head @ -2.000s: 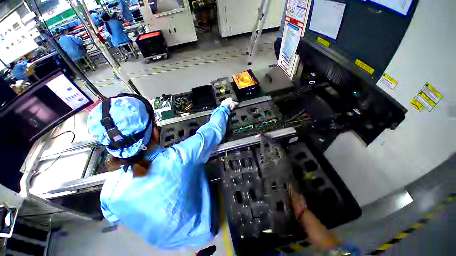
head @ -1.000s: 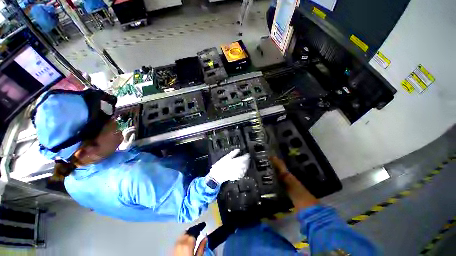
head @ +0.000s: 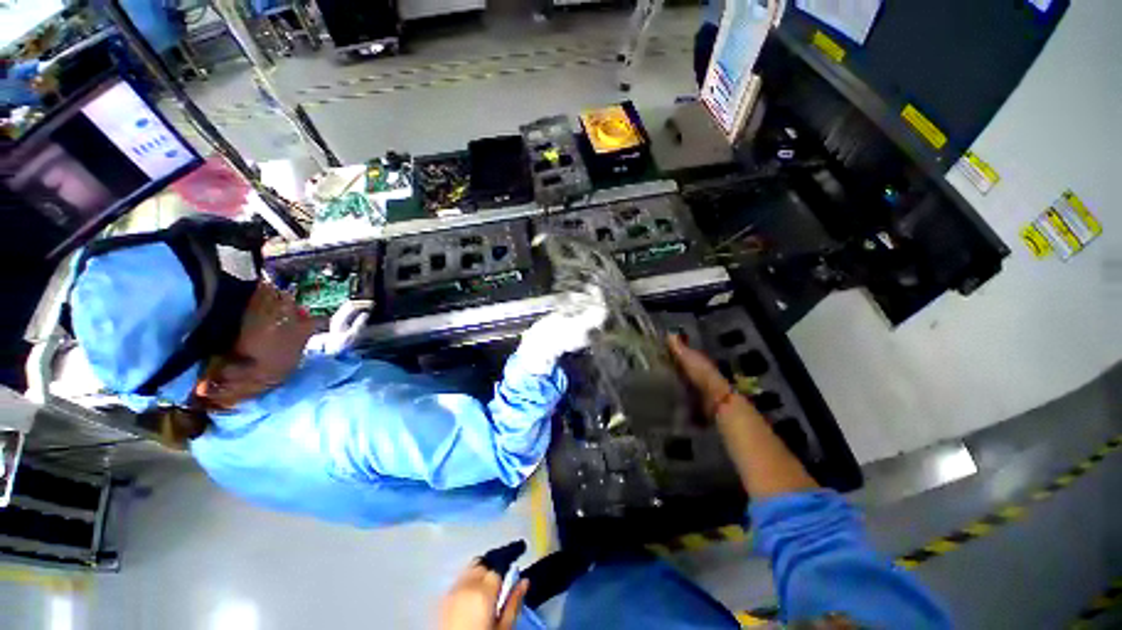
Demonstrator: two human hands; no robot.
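Note:
A dark grey pallet point(head: 640, 357) with metal fittings is raised and tilted above other pallets, blurred by motion. My right hand point(head: 704, 379) grips its right edge. A coworker's white-gloved hand point(head: 568, 330) is at its left side; whether it grips the pallet is unclear. Beneath is a dark pallet point(head: 603, 474) with small shiny pins, beside another with large cut-outs point(head: 787, 406). My left hand point(head: 477, 598) is low at the bottom edge, partly cut off, fingers bent beside a small black piece point(head: 502, 558); I cannot tell whether it holds it.
A person in a blue coat and cap point(head: 369, 431) stands at the left. Metal rails point(head: 461, 322) cross ahead, with pallets and green boards point(head: 326, 293) between them. Behind are a parts tray point(head: 445, 185) and a boxed yellow-orange round item point(head: 612, 128). A dark machine point(head: 849, 160) stands at right.
The raised pallet has tilted and its far end has swung left. The coworker's gloved hand has moved up to its side. My right hand stays at the right edge; my left remains low.

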